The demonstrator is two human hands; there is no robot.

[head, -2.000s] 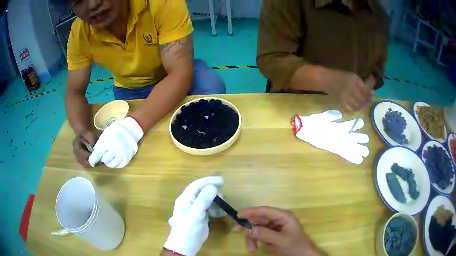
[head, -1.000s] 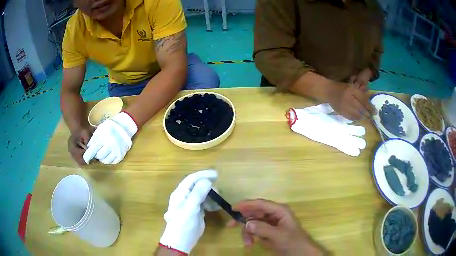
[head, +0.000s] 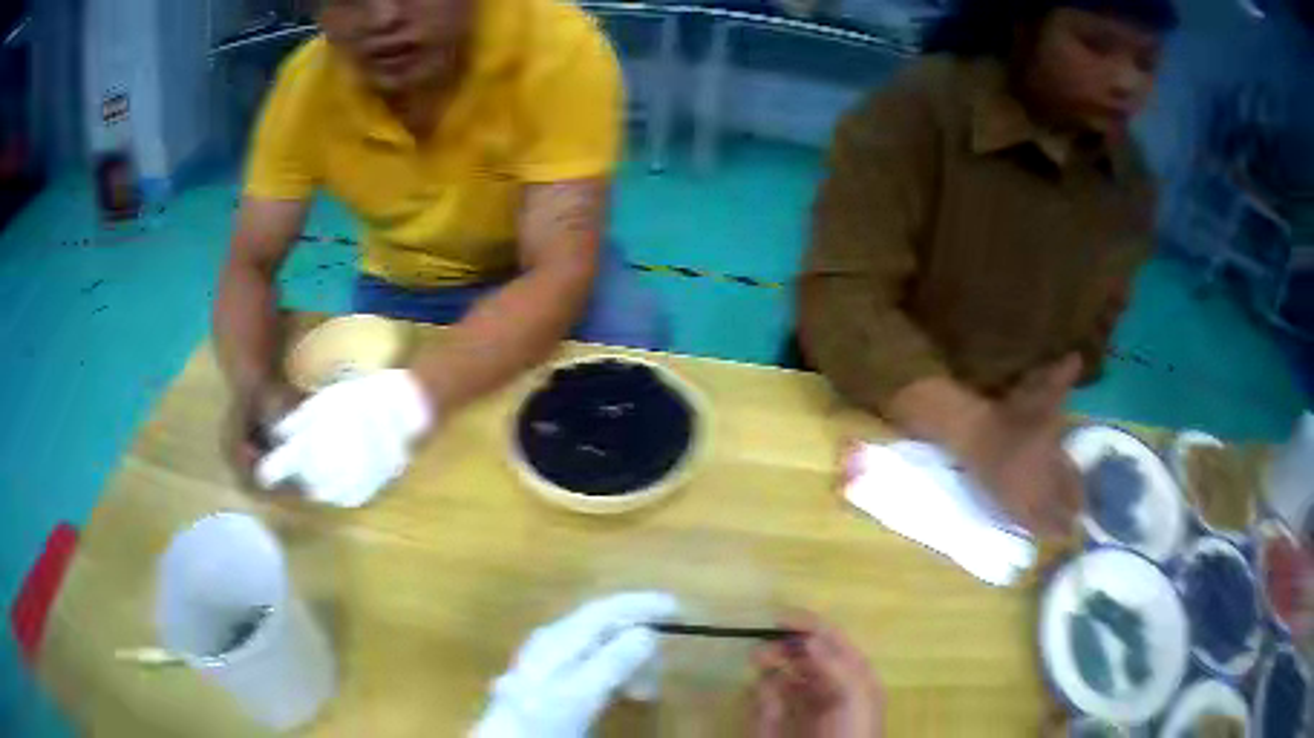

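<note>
The frame is blurred. My left hand [head: 584,666], in a white knit glove, is at the bottom centre with its fingertips at the left end of a slim dark hand tool [head: 725,630]. My bare right hand [head: 819,686] grips the tool's right end. The tool lies nearly level between both hands, above the table. Whether a small workpiece is in the gloved fingertips cannot be seen.
A bowl of black parts [head: 607,499] is mid-table. A white plastic cup [head: 274,649] with dark bits stands at left. A white glove [head: 937,508] lies at right, beside plates of parts [head: 1056,639]. Two people sit opposite; one has a small bowl [head: 346,343].
The view has tilted up and the scene sits lower. The tool has turned from slanting to nearly level. The other worker's hand at right is raised, and the thin stick no longer shows.
</note>
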